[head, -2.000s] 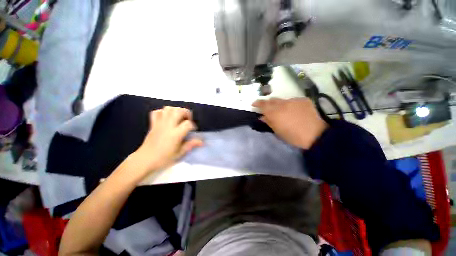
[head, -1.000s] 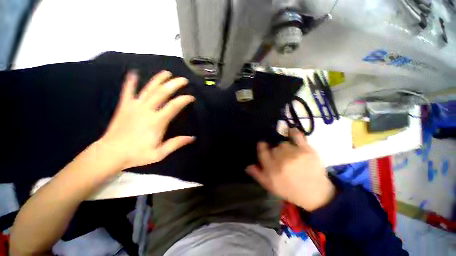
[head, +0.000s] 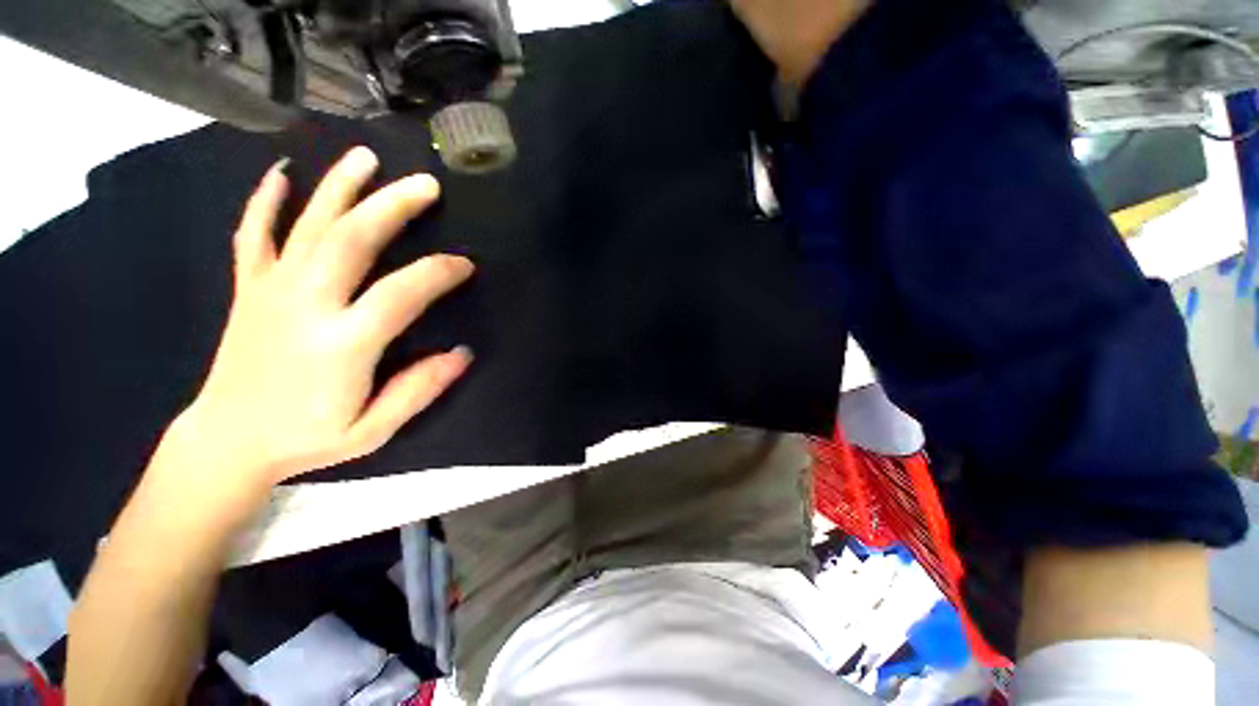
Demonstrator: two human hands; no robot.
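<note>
A large black garment panel [head: 621,276] lies dark side up across the white machine table [head: 401,503], under the sewing machine head [head: 318,55] at the upper left. My left hand [head: 325,317] lies spread and flat on the panel, fingertips just below the machine head, holding nothing. A ribbed grey knob [head: 474,137] sits beside the fingertips; the needle is hidden. My right arm reaches up in a dark sleeve to the top edge; only a wrist part [head: 801,28] shows there and the right hand is cut off by the edge or hidden.
A dark block [head: 1146,168] lies on a tan card [head: 1157,211] at the far right. A red basket [head: 884,497] with cloth scraps is below the table at the right. More pale and dark cloth [head: 325,662] lies below at the left. My lap is at the near edge.
The view has shifted, with the machine head now further left. My left hand stays spread on the panel. My right arm has reached up and away, taking the hand out of sight. The panel lies flatter.
</note>
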